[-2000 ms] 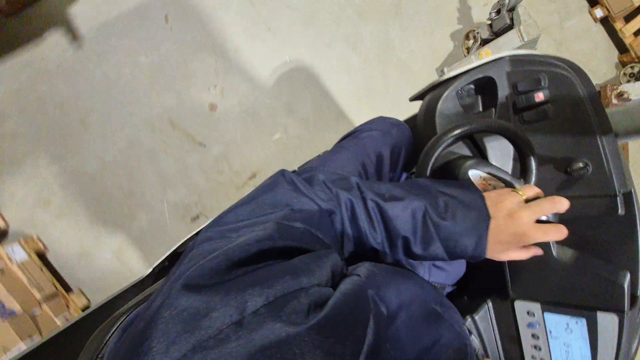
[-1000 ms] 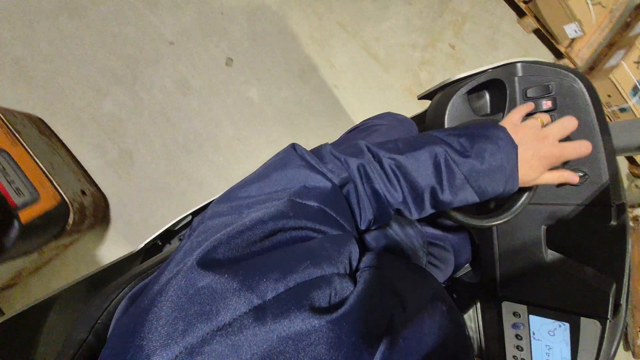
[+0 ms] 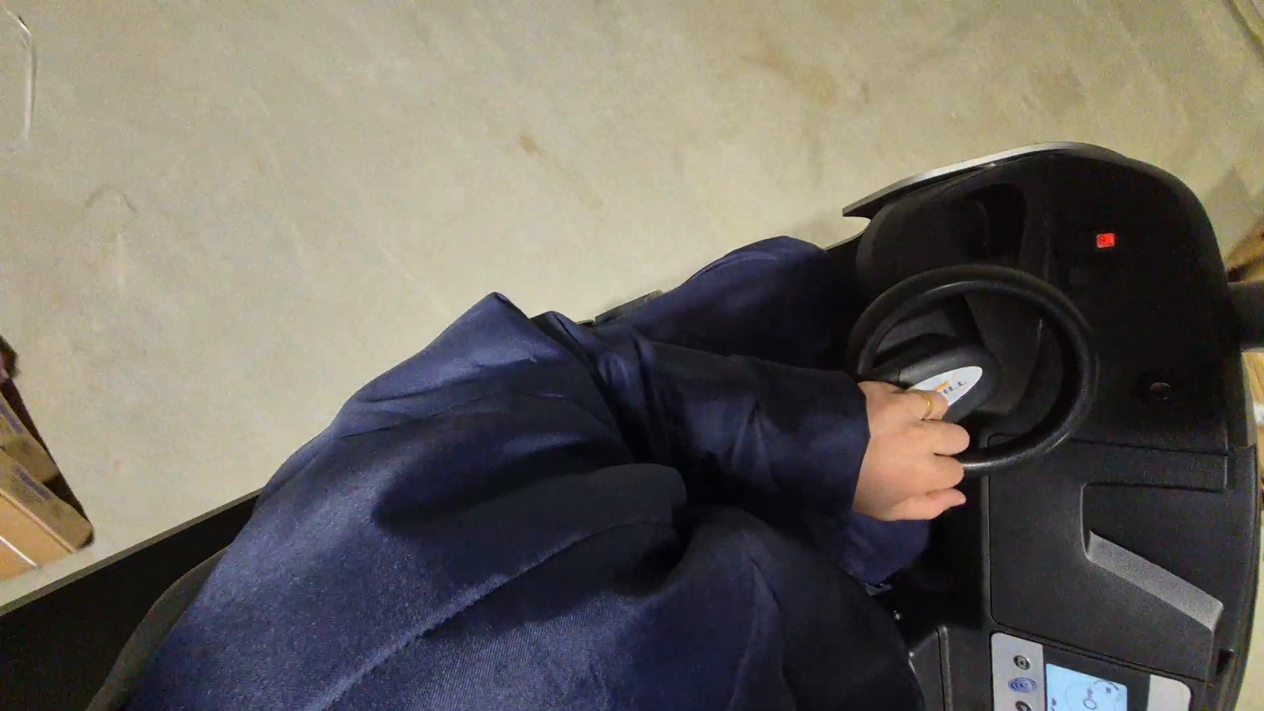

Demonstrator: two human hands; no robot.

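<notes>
My left hand (image 3: 913, 459), with a gold-coloured ring, comes out of a dark blue sleeve. Its fingers are curled over the lower left rim of a black steering wheel (image 3: 1078, 346). The wheel's hub (image 3: 948, 387) has a light oval badge beside my fingers. Behind the wheel, the black dashboard (image 3: 1170, 306) of an industrial vehicle carries a red-lit switch (image 3: 1106, 240) and a small round knob (image 3: 1161, 390). A control panel with a lit display (image 3: 1084, 688) is at the lower right. My right hand is out of view.
Pale concrete floor (image 3: 395, 197) shows beyond the vehicle's side. Brown cardboard boxes (image 3: 35, 504) stand at the left edge. Dark blue clothing covers my body and legs across the middle. A grey bar (image 3: 1247, 311) meets the dashboard's far right side.
My left hand was over the dashboard switches and round knob a second ago; it has moved back onto the wheel's rim. The orange and black object at the left has left the view.
</notes>
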